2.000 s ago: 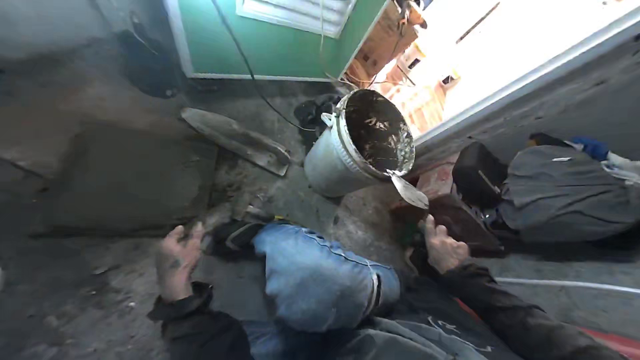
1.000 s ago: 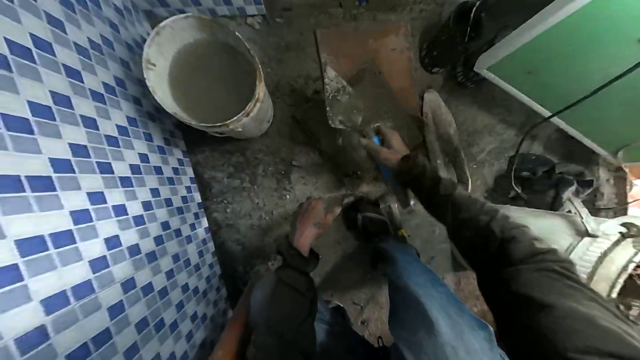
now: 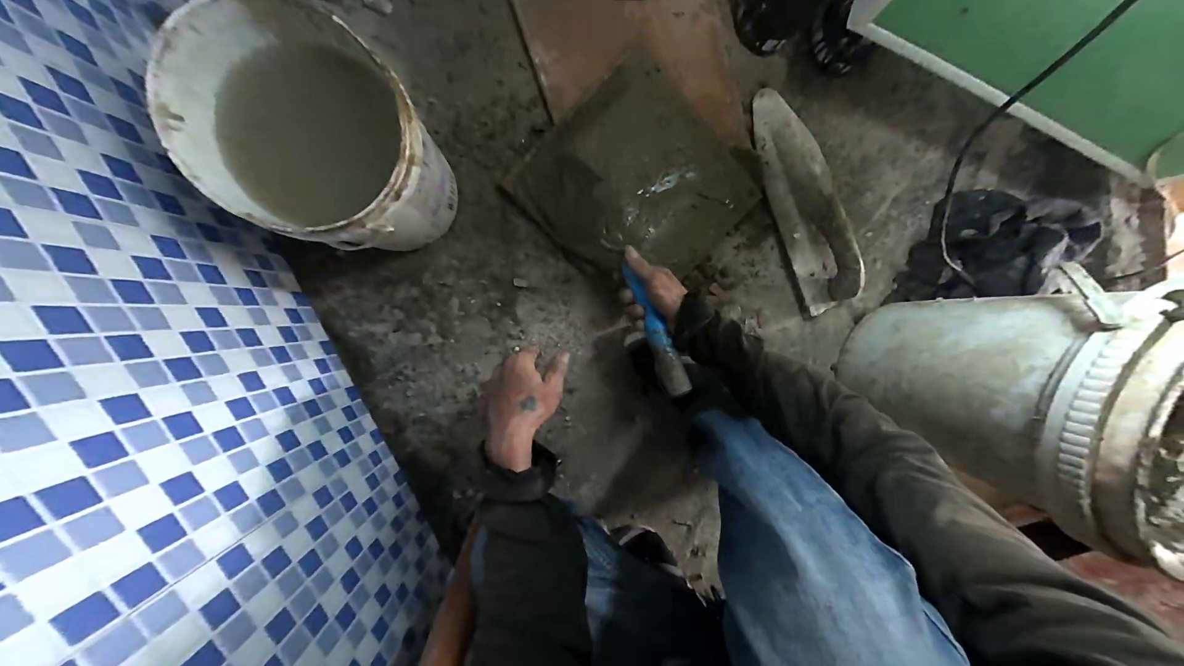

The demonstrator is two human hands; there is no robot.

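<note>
My right hand (image 3: pixel 655 289) is closed around the blue handle of a trowel (image 3: pixel 652 310), at the near edge of a square tile (image 3: pixel 573 176) coated with wet grey mortar. The trowel's blade is hard to tell apart from the mortar, where a wet patch shines. My left hand (image 3: pixel 525 398) is empty, fingers apart and slightly curled, above the gritty floor, left of the trowel; a grey smear marks its back. Right of the tile lies a long, mortar-smeared float (image 3: pixel 803 199) with a raised handle.
At the upper left stands a bucket (image 3: pixel 421 199) of cloudy grey water, beside a blue-and-white checked tiled surface (image 3: pixel 166 444). A reddish board or tile (image 3: pixel 601 46) lies beyond the mortar. A mortar-stained bucket (image 3: pixel 962 370) is on the right, near dark cloth (image 3: pixel 1008 231), a black cable (image 3: pixel 980 139) and a green panel (image 3: pixel 1045 83).
The view has swung from the bucket by the doorway to the mortar-covered tile. Since one second ago, the trowel's blade, then plainly visible above the tile, has become hard to distinguish from the mortar.
</note>
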